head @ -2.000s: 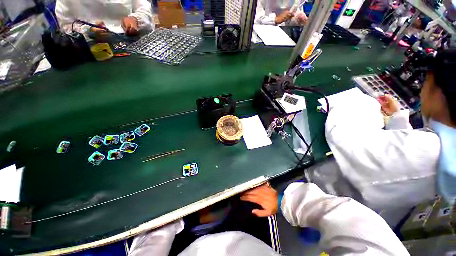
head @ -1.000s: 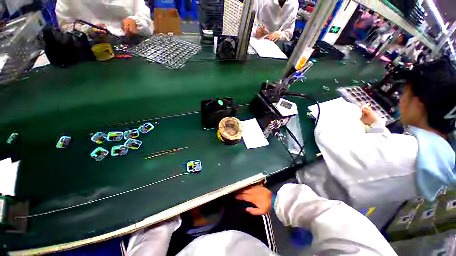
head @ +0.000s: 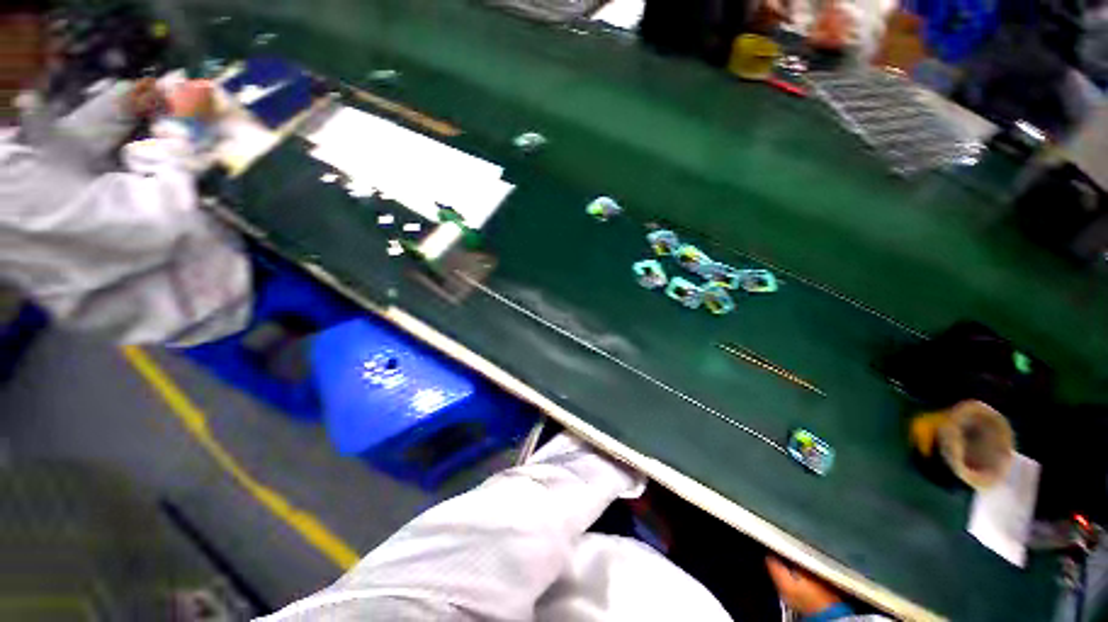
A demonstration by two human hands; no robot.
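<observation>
One small circuit board module [head: 810, 450] lies alone on the green mat near the bench edge, at the end of a thin pale solder wire [head: 626, 366]. Several similar modules [head: 690, 258] lie in a group further back, with another [head: 603, 209] beside them. Slim brown tweezers [head: 770, 367] lie on the mat. My right hand [head: 802, 589] is low, by the bench edge, partly cut off and blurred; its grip is unclear. My left sleeve [head: 486, 522] reaches to the bench edge; my left hand is hidden.
A round pot [head: 977, 444] and white paper [head: 1006, 510] are at right, near a black box [head: 972, 365]. White sheets [head: 407, 164] and a small metallic block [head: 452, 270] lie left. A blue stool [head: 389, 386] stands below the bench edge [head: 717, 516]. A gowned person [head: 109, 231] works far left.
The view has swung to the left, bringing the stool, white sheets and another person into sight. My right hand now shows only in part at the bottom. The modules and tweezers keep their places on the mat.
</observation>
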